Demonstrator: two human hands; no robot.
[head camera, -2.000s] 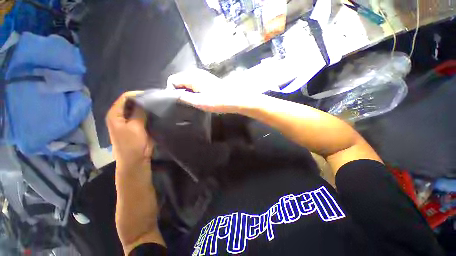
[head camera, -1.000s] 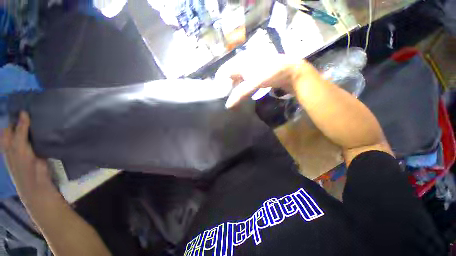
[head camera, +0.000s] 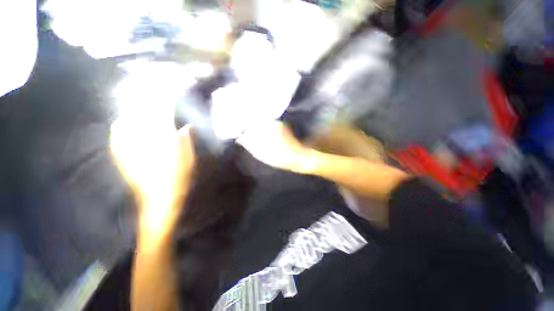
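The frame is blurred and glaring. My left hand (head camera: 152, 124) is at upper centre-left, washed out by the lamp, with its thumb side towards my right hand. My right hand (head camera: 255, 115) is close by on the right, also washed out. Dark cloth (head camera: 215, 167) lies below and between the hands, with a pale shiny streak between them. More dark grey cloth (head camera: 67, 140) spreads at the left. The glare hides my fingertips, so their hold on the cloth cannot be made out.
The glaring machine area (head camera: 146, 30) is beyond my hands. A blurred clear plastic bag (head camera: 358, 76) is right of them. Further right, a dark grey pile (head camera: 431, 91) lies on the red basket (head camera: 501, 106). Something blue (head camera: 9, 267) is at the lower left.
My left hand has come in from the far left, close to my right hand. The wide-stretched panel is no longer spread between them. The view has shifted and the glare over the hands is stronger.
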